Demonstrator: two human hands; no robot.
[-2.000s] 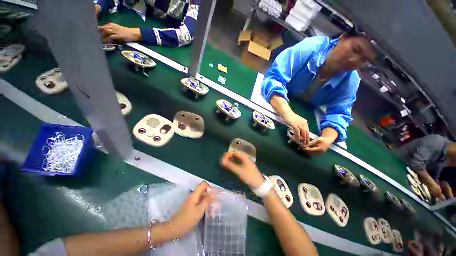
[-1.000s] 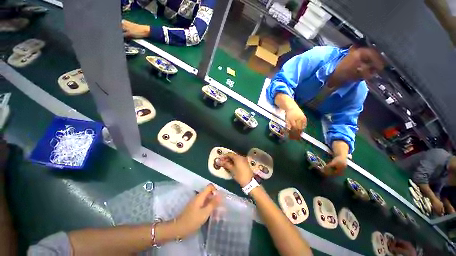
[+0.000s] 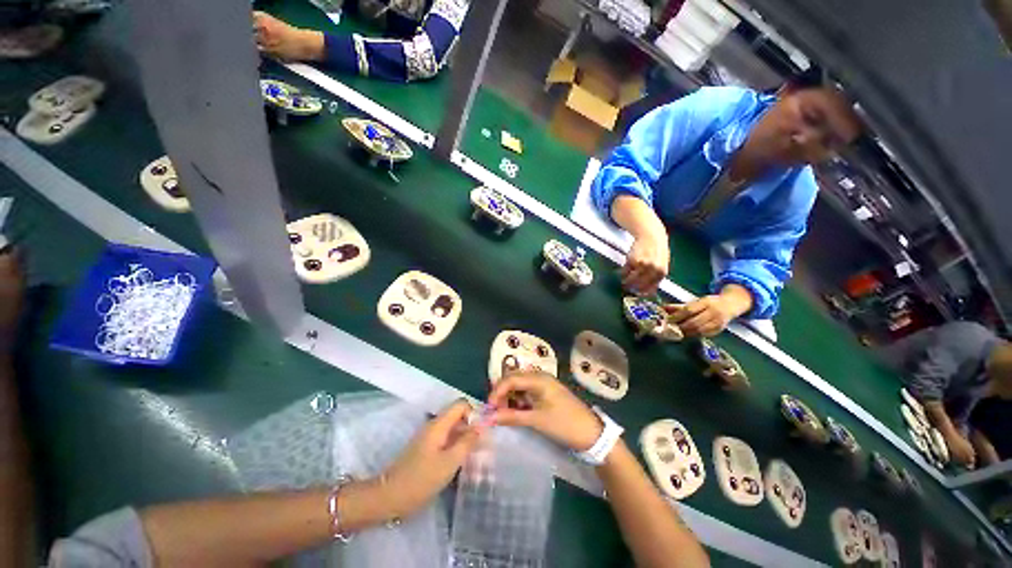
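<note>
My left hand [image 3: 435, 457] is at the near ledge and pinches the top edge of a clear sheet with a grid of small shapes [image 3: 502, 499], which hangs below the fingers. My right hand [image 3: 546, 411], with a white band on the wrist, meets the left fingertips at the sheet's top edge. Its thumb and finger are pinched together; whether a tiny piece is between them cannot be told. A cream housing cover [image 3: 524, 353] lies on the belt just beyond the right hand, partly hidden by it. Another cover [image 3: 599, 365] lies beside it.
A blue bin [image 3: 83, 322] of white rings [image 3: 147, 315] stands at left. Clear sheets [image 3: 300, 449] lie under my left arm. A grey post [image 3: 228, 166] rises at left. More covers and part-built units [image 3: 495, 208] line the green belt. A person in blue [image 3: 710, 183] works opposite.
My right hand has come back from a cover on the belt to the sheet at my left hand. The covers and units have shifted rightward in the view.
</note>
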